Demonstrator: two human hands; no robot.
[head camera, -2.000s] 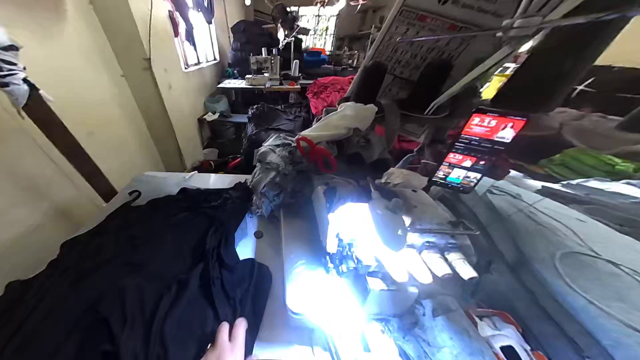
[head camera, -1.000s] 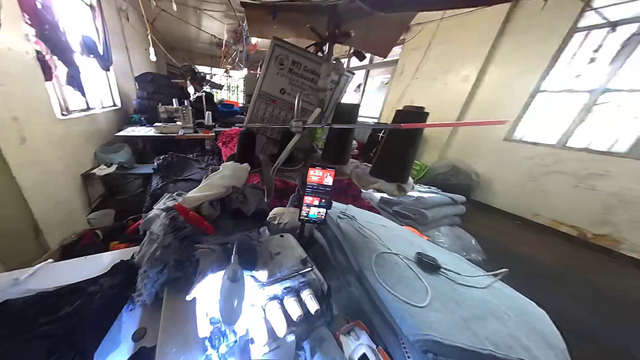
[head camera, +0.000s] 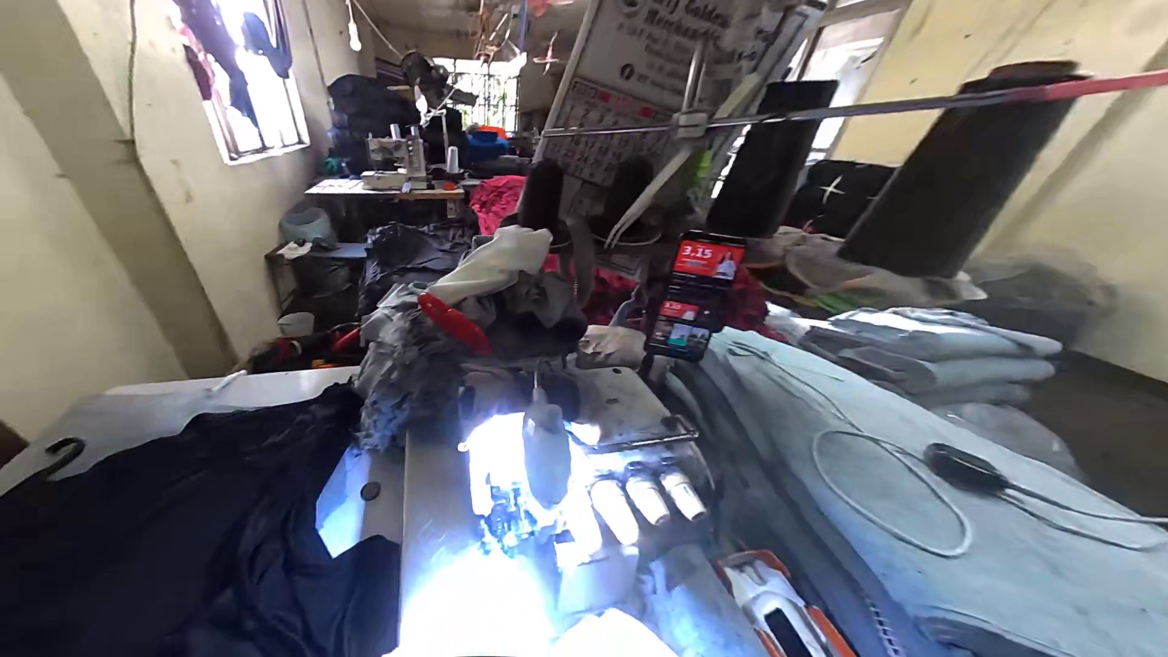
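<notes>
Neither my left hand nor my right hand is in the picture. An industrial sewing machine (head camera: 630, 411), probably an overlock, stands in front of me, its needle area lit by a glaring lamp. Black fabric (head camera: 182, 511) lies heaped on the white table (head camera: 146, 401) to its left. Grey fabric scraps (head camera: 406, 365) are piled behind that, with a red-handled tool (head camera: 453, 324) on them. A smartphone (head camera: 689, 297) with a lit screen stands upright behind the machine.
Folded light-blue fabric (head camera: 876, 484) bearing a cable (head camera: 835, 433) lies at the right. Dark thread cones (head camera: 771, 160) stand behind, under a metal rod (head camera: 849, 111). An orange-and-white object (head camera: 776, 602) sits at the bottom. More folded cloth (head camera: 922, 351) is stacked at the right back.
A hand touching the black fabric two seconds ago is out of the picture. The view swung right, then partly back left.
</notes>
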